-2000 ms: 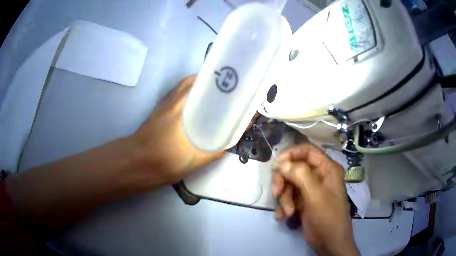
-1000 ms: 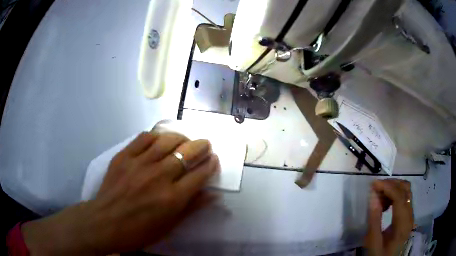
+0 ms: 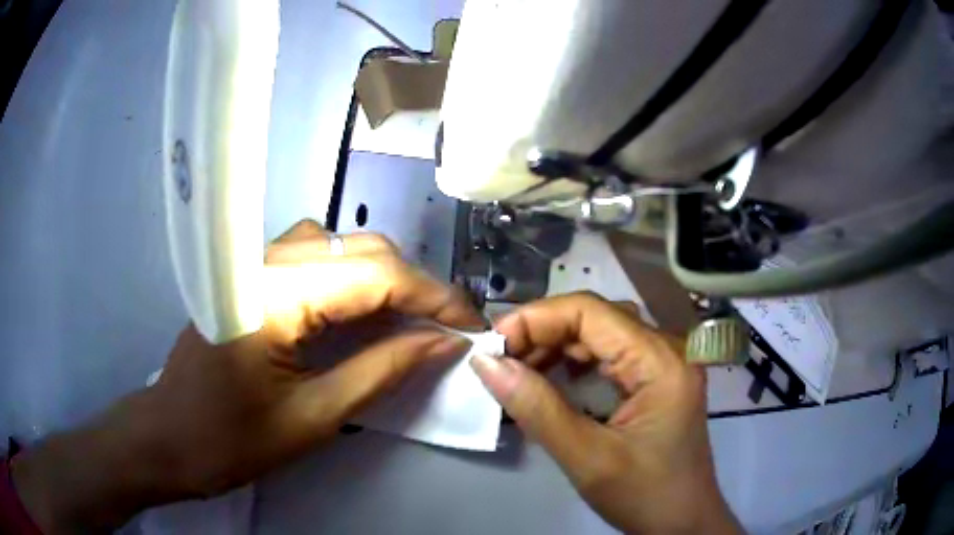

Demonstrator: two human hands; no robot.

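A small white cut piece (image 3: 450,402) is held just in front of the presser foot (image 3: 490,225) and needle plate. My left hand (image 3: 335,324) pinches it between thumb and fingers near its upper edge; a ring shows on one finger. My right hand (image 3: 607,397) pinches the piece's upper right corner with thumb and index finger. The fingertips of both hands nearly meet. The sewing machine head (image 3: 586,94) stands above and behind them. Part of the piece is hidden under my left hand.
The lit lamp (image 3: 209,167) hangs at the left, partly over my left hand. A brown strip (image 3: 403,89) lies behind the slide plate. Right of the needle are a tension knob (image 3: 718,342), a handwritten white card (image 3: 800,340) and dark snips (image 3: 772,381), partly covered.
My right hand has come in from the far right and taken the piece's corner. My left hand has lifted the piece's edge and now pinches it. The view has moved closer to the machine.
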